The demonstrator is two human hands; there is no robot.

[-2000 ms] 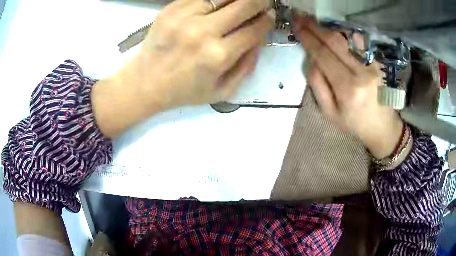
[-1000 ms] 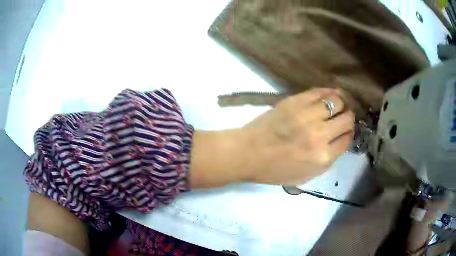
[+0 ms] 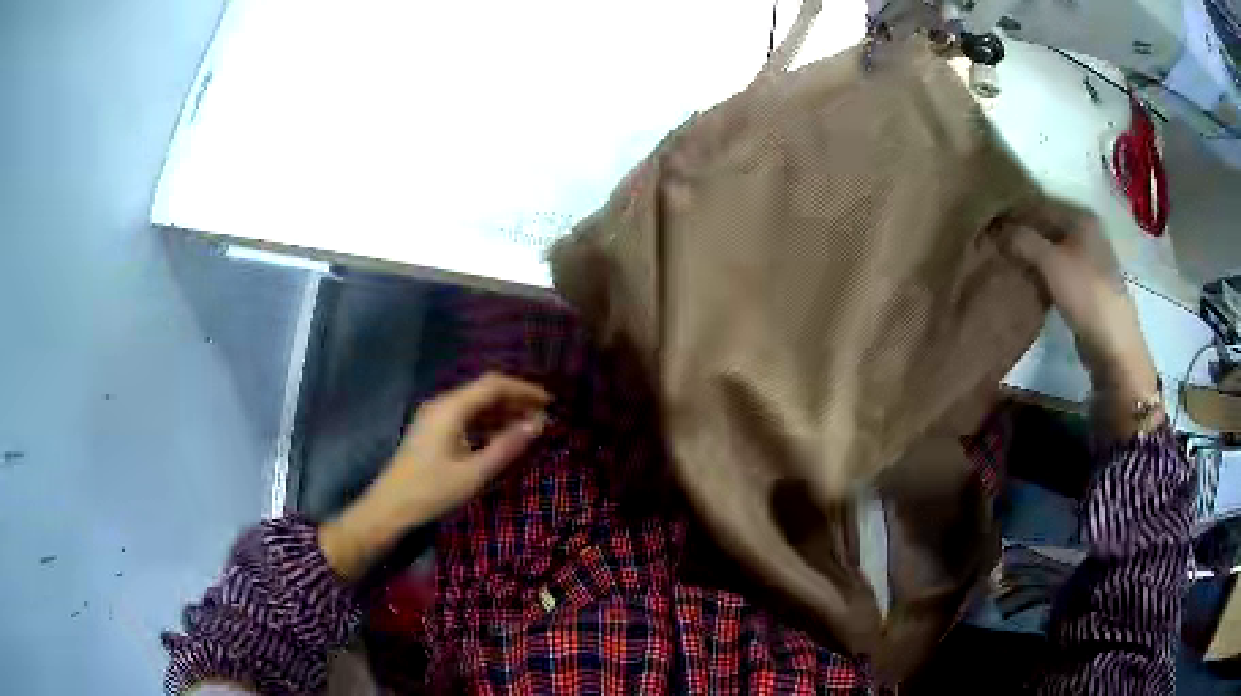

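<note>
A large brown fine-ribbed garment panel (image 3: 803, 258) hangs in folds from the machine bed over the table's front edge and my checked apron. Its upper end lies by the machine's needle area, where details are unclear. A narrow white strip (image 3: 874, 558) shows among its lower folds. My right hand (image 3: 1068, 265) grips the panel's right edge. My left hand (image 3: 476, 442) is over the apron, left of the panel and apart from it, with curled fingers; whether it holds something small is unclear.
The white machine table (image 3: 408, 136) spans the top left, its front edge above my left hand. The machine head (image 3: 1089, 27) is at the top right. Red-handled snips (image 3: 1140, 166) lie right of it. A thin brown strip (image 3: 792, 38) sticks up beyond the panel. Dark and tan items are at the far right.
My left hand has moved from the needle area down over the apron. The panel has come from beyond and beside the machine towards me, hanging over the edge. The view has shifted.
</note>
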